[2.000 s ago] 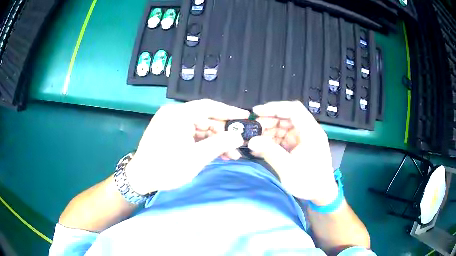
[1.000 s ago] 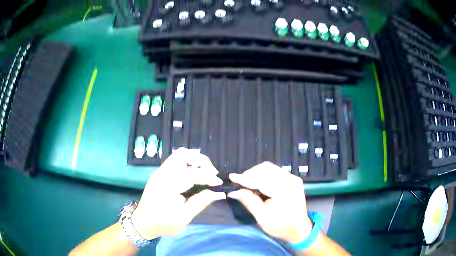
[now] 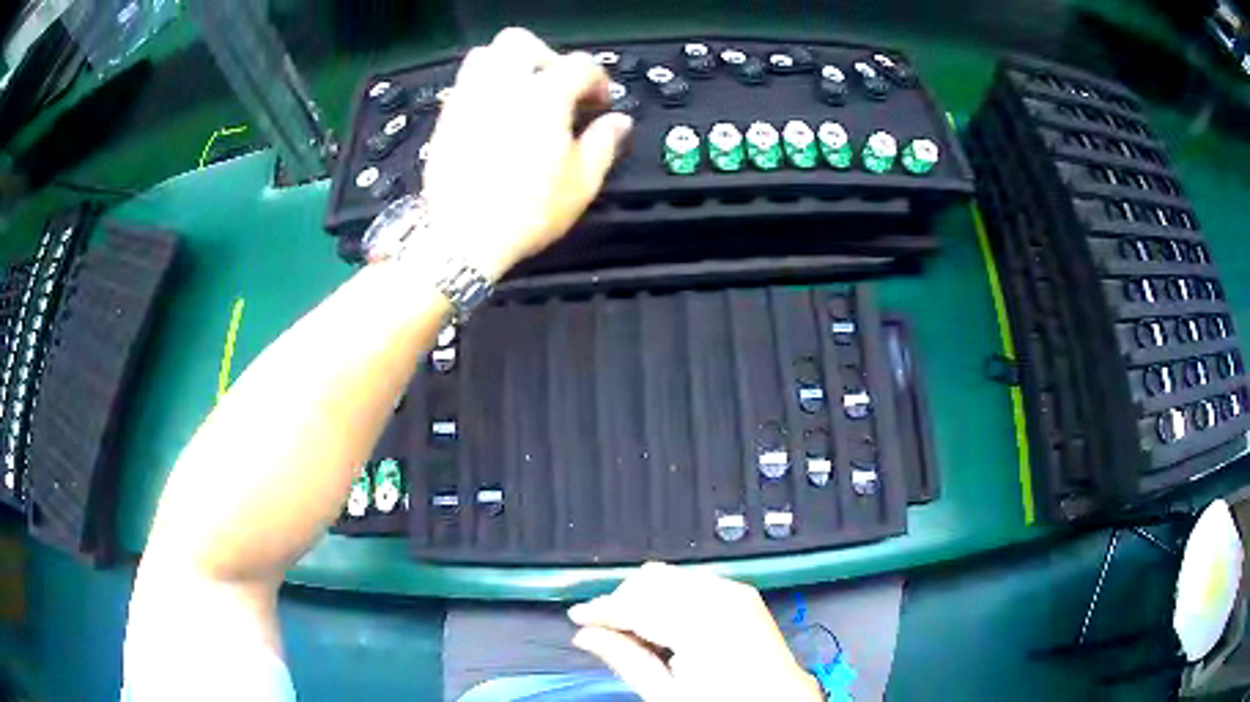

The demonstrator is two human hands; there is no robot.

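Note:
My left hand [image 3: 514, 151] reaches over the left half of the upper black tray [image 3: 644, 185]. Its thumb and finger are apart beside a dark rounded unit [image 3: 620, 99]; whether they touch it is unclear. The tray also holds several black units with white round faces and a row of green-and-white pieces [image 3: 764, 147]. My right hand [image 3: 699, 631] is low, just off the bench's front edge, thumb and fingers close together; no part shows in it. The working tray [image 3: 590, 412] lies between, with black ring parts [image 3: 775, 460] at its right and left sides.
A tall black tray stack [image 3: 1097, 274] with ring parts stands at the right. Slanted black trays [image 3: 103, 370] lie at the left. Green-and-white pieces [image 3: 388, 483] show in a side tray under my left forearm. A round white stool [image 3: 1209, 579] is at lower right.
My hands were together over a small dark unit and have separated. My left hand has moved forward over the upper tray; my right stays low near my body. The view has shifted towards the upper tray.

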